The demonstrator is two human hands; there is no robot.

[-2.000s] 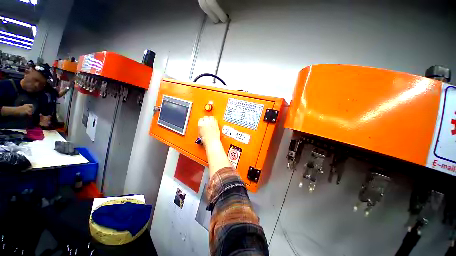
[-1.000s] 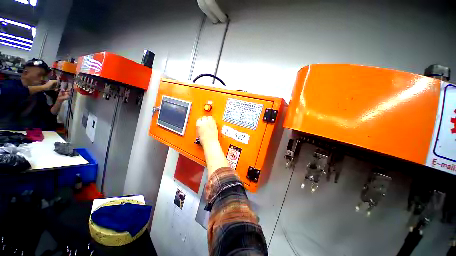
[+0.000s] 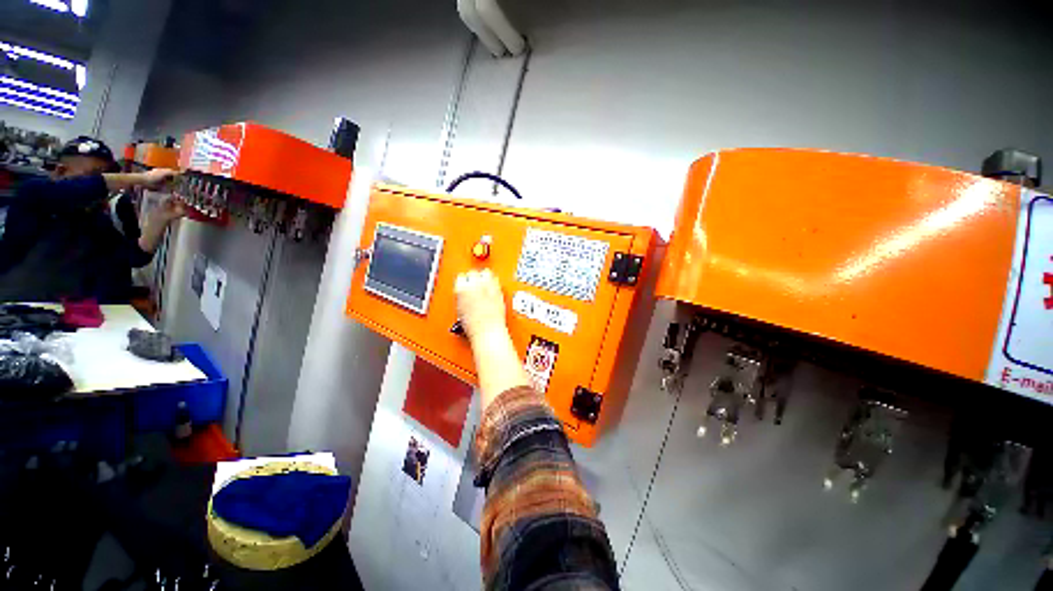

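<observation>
The orange control panel is on the machine in front of me, with a grey screen at its left and a small round button above my hand. My right hand is against the panel face, just below that button, its fingers bunched. What the fingertips touch is hidden, and the overexposed hand does not show whether it grips anything. A dark knob shows partly beside the wrist. My left hand is not in view.
Metal clips hang under the large orange hood at right. A dark blue cloth lies in a yellow-rimmed bowl at lower left. A person stands at a farther orange machine, beyond a white table.
My right hand has stayed at nearly the same place on the panel. The hanging clips have shifted slightly. The other person has raised both arms to the farther machine's clips.
</observation>
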